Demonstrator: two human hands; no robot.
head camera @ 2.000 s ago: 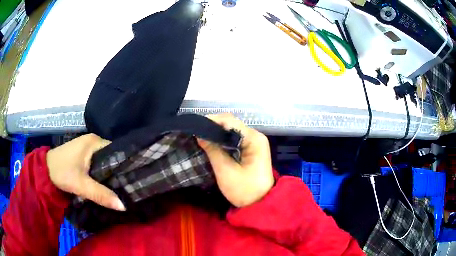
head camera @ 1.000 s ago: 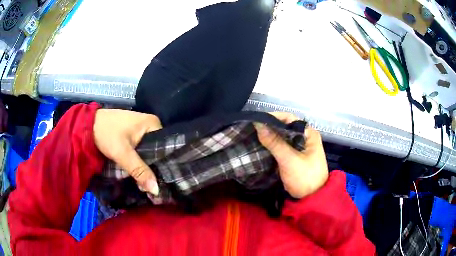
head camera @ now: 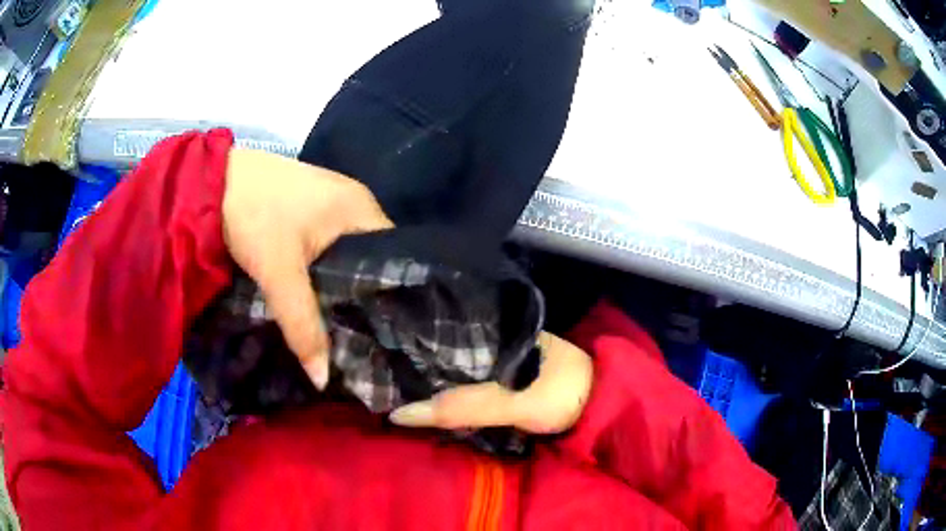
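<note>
The plaid fabric (head camera: 415, 311), black, grey and white, is bunched in front of my chest below the table edge. The black fabric panel (head camera: 456, 114) joins it at the top and lies up across the white table. My left hand (head camera: 296, 233) holds the plaid fabric from the upper left, thumb pointing down over it. My right hand (head camera: 508, 399) holds its lower right part, thumb pointing left across the front. The fingers of both hands are partly hidden by the fabric.
The table edge carries a ruler tape (head camera: 643, 244). Orange thread snips (head camera: 749, 88) and yellow-green scissors (head camera: 809, 150) lie at the right of the table. Black cables hang over the edge at right. Blue crates (head camera: 726, 394) and more plaid fabric (head camera: 856, 498) are below.
My right hand has moved down and left from the upper right edge to the lower part of the plaid fabric, which is more bunched. My left hand stays on it. The view has shifted right.
</note>
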